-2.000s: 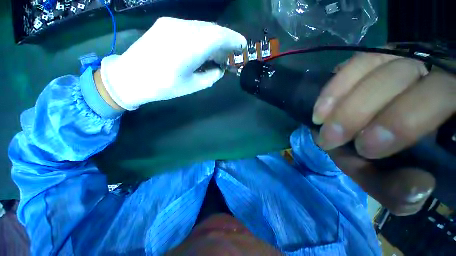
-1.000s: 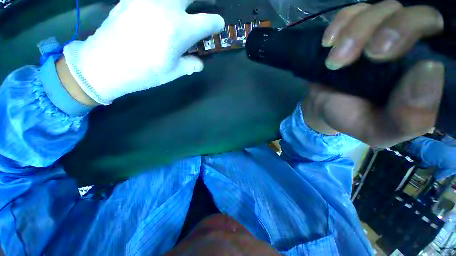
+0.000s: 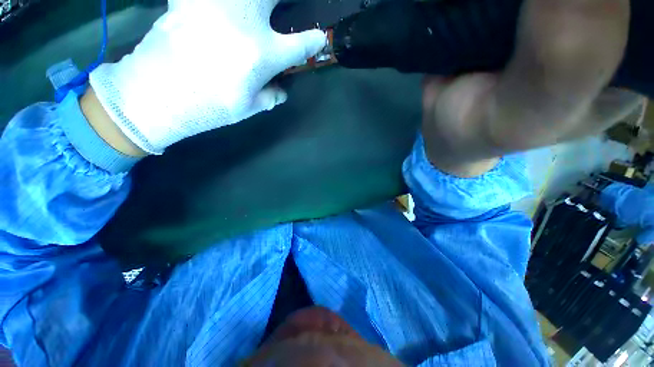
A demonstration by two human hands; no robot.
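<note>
My left hand [image 3: 204, 75], in a white knit glove, lies at the upper left over the orange-brown jig [image 3: 320, 59]. Its forefinger reaches along the jig and its thumb is at the near edge; the jig's left part is hidden under the glove. My bare right hand [image 3: 531, 93] is closed around the thick black electric screwdriver [image 3: 423, 36], at the upper right. The screwdriver's front end is at the jig beside my left fingertip and hides the jig's right part. The bit cannot be seen.
The dark green mat [image 3: 287, 158] lies between my arms. A blue strap [image 3: 68, 79] and cord are at my left wrist. A sliver of a bin with small parts shows at the top left corner. Beyond the right mat edge are black racks [image 3: 574, 251] and another person's blue sleeve [image 3: 627, 204].
The view has shifted, and the bins and plastic bag have mostly left it. The screwdriver has moved left along the jig toward my left fingers, covering parts seen earlier. The gloved fingers have spread.
</note>
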